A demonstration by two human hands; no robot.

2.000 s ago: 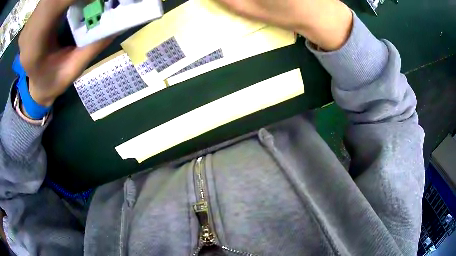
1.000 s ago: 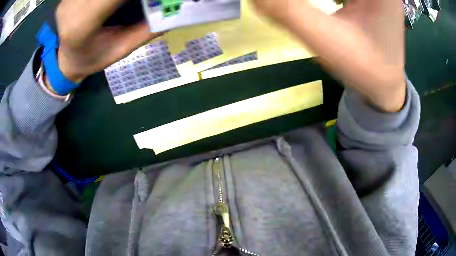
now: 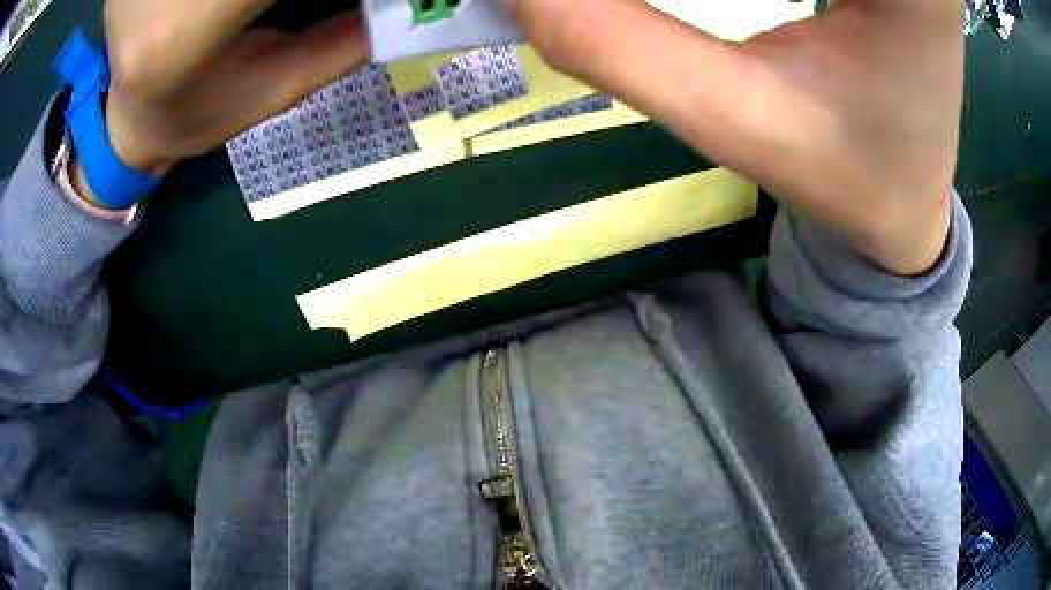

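Observation:
A pale grey power supply unit (image 3: 444, 40) is at the top edge, cut off by it, with part of its green terminal block (image 3: 433, 9) showing. My left hand (image 3: 219, 87) is bare and holds the unit at its left side; its fingertips are partly hidden. My right hand (image 3: 738, 98) reaches to the unit's right side; its fingers are cut off or hidden, so I cannot tell what they hold. A sheet of grey-purple labels (image 3: 323, 136) lies below the unit, beside a smaller label piece (image 3: 484, 83) on yellow backing.
An empty cream backing strip (image 3: 530, 248) lies nearest me on the dark green mat (image 3: 184, 300). A blue wrist strap (image 3: 106, 150) is on my left wrist, and a coiled blue cord (image 3: 150, 403) is at lower left. Silvery parts (image 3: 993, 14) are at top right.
The unit in my left hand has moved right in the picture. My right hand has come in from the right to the unit. The view has shifted slightly.

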